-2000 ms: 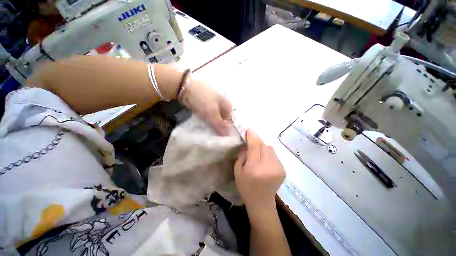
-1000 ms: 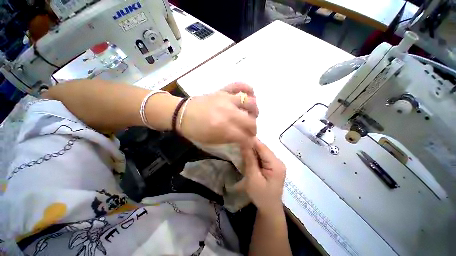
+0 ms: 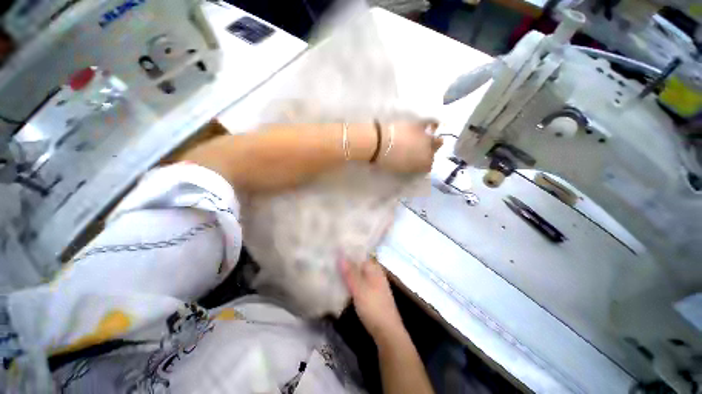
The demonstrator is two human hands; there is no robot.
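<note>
A thin off-white printed fabric panel (image 3: 308, 231) is spread from the lap over the table's front edge and up behind my left forearm, blurred by motion. My left hand (image 3: 416, 146) is at the fabric's right side, close to the needle area of the right machine; its fingers look curled, but its grip is blurred. My right hand (image 3: 366, 281) is at the fabric's lower right edge, fingers against the cloth; part of the thumb and fingers is hidden or blurred. The needle and presser foot (image 3: 459, 175) show just right of my left hand.
The off-white sewing machine head (image 3: 585, 115) stands at right, with a grey lamp (image 3: 468, 81) beside it. Black snips (image 3: 535, 218) lie on its bed. A printed ruler scale (image 3: 462, 300) runs along the front edge. Another machine (image 3: 165, 58) stands at left, near a dark phone (image 3: 251, 29).
The fabric, bunched between both hands before, is now spread out. My left hand has moved right toward the needle; my right hand has moved down and left. The view has shifted.
</note>
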